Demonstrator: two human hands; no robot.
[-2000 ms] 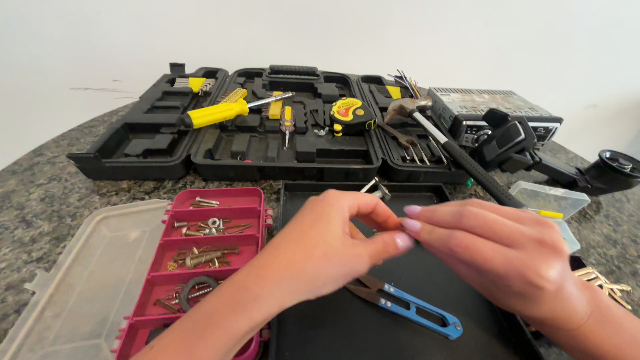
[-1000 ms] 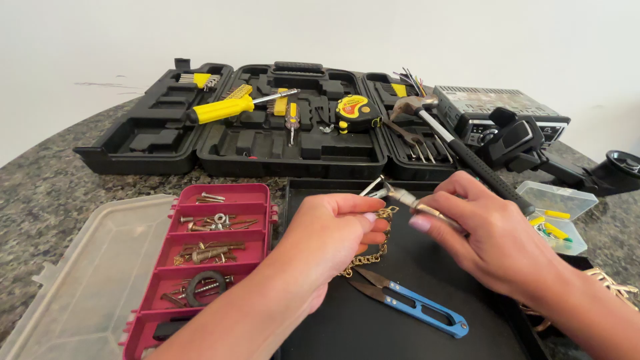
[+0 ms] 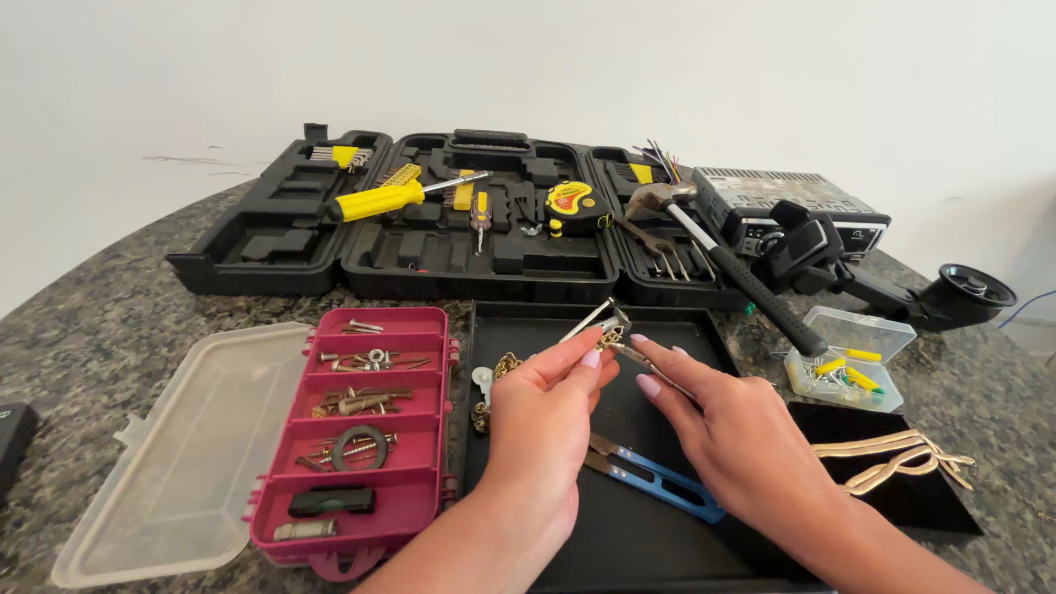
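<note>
Over a black tray (image 3: 660,326), my left hand (image 3: 549,404) pinches a gold-coloured chain (image 3: 609,337) between thumb and fingers. A silver metal piece (image 3: 617,318) shows just above those fingertips; its full shape is hidden. My right hand (image 3: 718,412) holds a slim metal tool (image 3: 652,367), probably tweezers or pliers, with its tip at the chain. More chain (image 3: 505,365) lies at the tray's left side beside a small pale metal piece (image 3: 483,384). Blue-handled thread snips (image 3: 660,483) lie in the tray below my hands.
Behind stands an open black tool case (image 3: 478,285) with a yellow screwdriver (image 3: 379,200) and tape measure (image 3: 573,206). A pink compartment box (image 3: 379,318) of screws is left. A claw hammer (image 3: 734,272), car stereo (image 3: 784,194), phone mount (image 3: 883,289), small clear box (image 3: 850,396) and gold cords (image 3: 883,466) are right.
The chain, hidden two seconds ago, now shows bunched at my left fingertips. My right hand has brought the slim tool's tip to it. The view has shifted.
</note>
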